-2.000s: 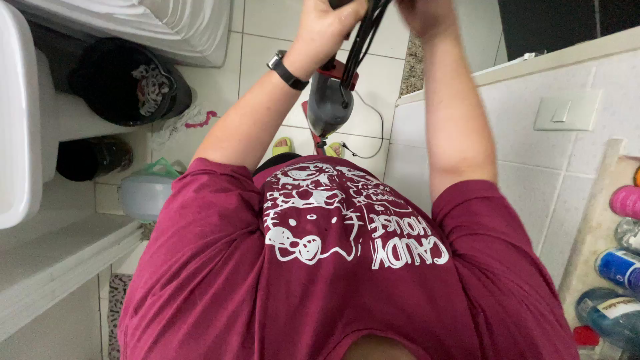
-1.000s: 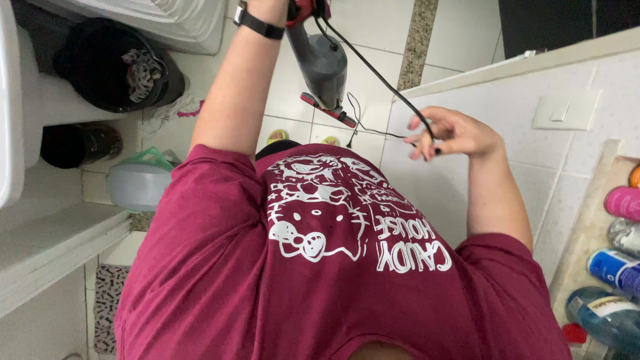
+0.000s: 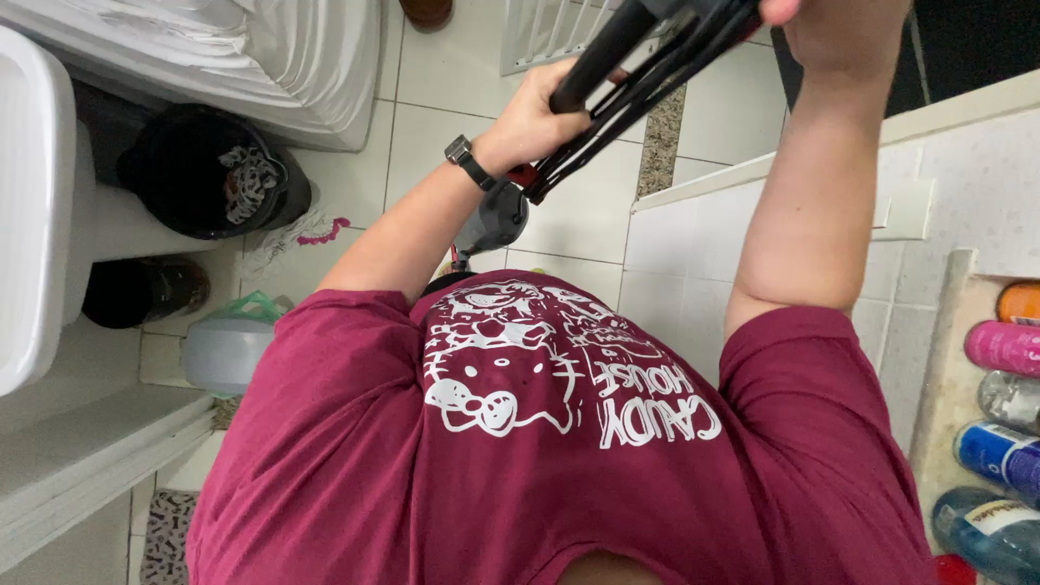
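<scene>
My left hand [image 3: 540, 114], with a watch on its wrist, grips the black handle [image 3: 605, 61] of what looks like an upright stick vacuum cleaner. Loops of black power cord [image 3: 642, 89] run along the handle beside my fingers. Below hangs the cleaner's grey body [image 3: 496, 215] with red parts, its lower end hidden by my maroon shirt. My right hand [image 3: 837, 32] is at the top edge, near the upper end of the handle and cord loops; its fingers are mostly cut off, so its hold cannot be told.
On the left are a white basin [image 3: 32, 203], a black bucket [image 3: 215, 175] holding cloth, a dark container [image 3: 146, 291] and a translucent jug [image 3: 227, 349]. A tiled wall with a switch [image 3: 906, 210] and a niche of bottles [image 3: 995, 447] stand right. A white slatted gate [image 3: 552, 32] is ahead.
My right hand has risen from beside the cleaner, where it held a cord strand, to the top edge. Cord loops now lie along the handle. My left hand has come lower into view.
</scene>
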